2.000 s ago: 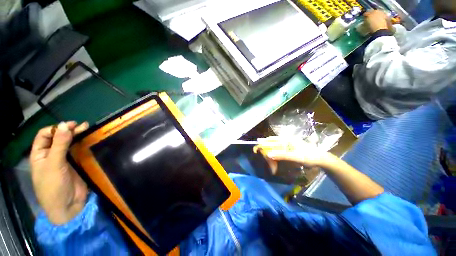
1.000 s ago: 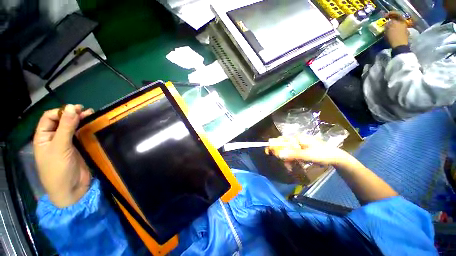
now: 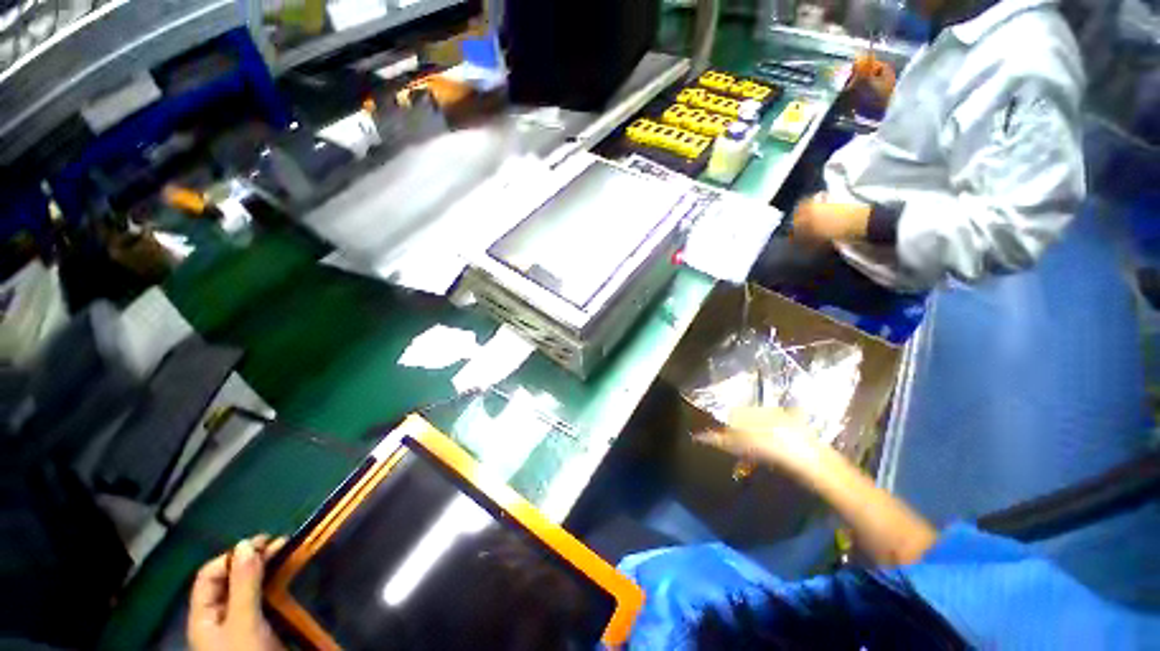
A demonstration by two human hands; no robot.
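Observation:
The orange frame (image 3: pixel 557 534) surrounds a glossy black display panel (image 3: pixel 464 572), tilted at the lower left and cut off by the bottom edge. A ceiling light reflects as a white streak on the panel. My left hand (image 3: pixel 235 604) grips the frame's left corner between thumb and fingers, partly cut off below. My right hand (image 3: pixel 782 443) is stretched over the open brown carton (image 3: pixel 878 369), blurred and overexposed, with nothing visible in its fingers. Crumpled clear film (image 3: pixel 821 382) lies in the carton.
A pale-bordered panel (image 3: pixel 598 235) lies on a vented metal box on the green bench (image 3: pixel 305 312). White wipes (image 3: pixel 439 346), large pale sheets (image 3: pixel 407 210), a printed sheet (image 3: pixel 731 235) and yellow parts (image 3: pixel 700 115) surround it. Another person in a pale smock (image 3: pixel 980 140) sits at upper right.
The view has swung up, so the framed display and left hand sit lower. The white strip earlier at my right fingers is no longer visible. The neighbour's second hand now shows.

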